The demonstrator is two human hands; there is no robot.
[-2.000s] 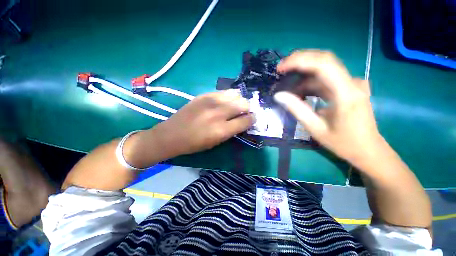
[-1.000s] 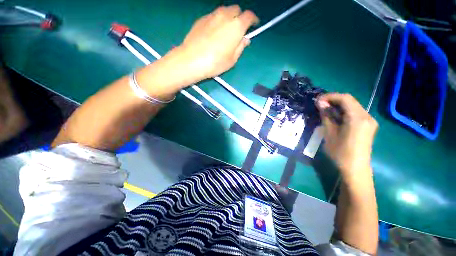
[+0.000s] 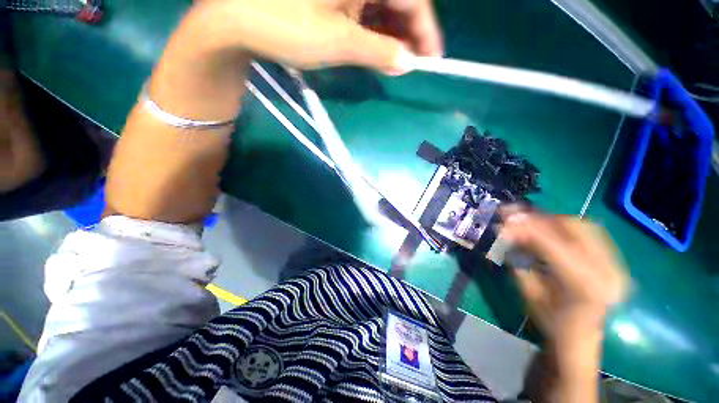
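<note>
My left hand (image 3: 378,35) is at the upper left, closed around a white cable (image 3: 536,78) whose blurred dark end reaches right to the tray's edge. More white cable (image 3: 331,142) runs from under my left forearm down to dark wire ends beside the white sheet. My right hand (image 3: 564,264) is blurred, right of the sheet, with fingertips near its edge; whether it holds a small part cannot be told. A heap of black connector housings (image 3: 493,164) lies above the white sheet (image 3: 465,219), which dark tape crosses.
A blue tray (image 3: 629,177) with dark contents stands at the right. A red plug (image 3: 91,13) lies at the top left corner. A metal rail (image 3: 603,31) runs along the top right. Another person's arm (image 3: 16,134) is at the left edge.
My left hand has moved up, and the cable it holds now stretches far to the right. My right hand has moved slightly down and away from the heap.
</note>
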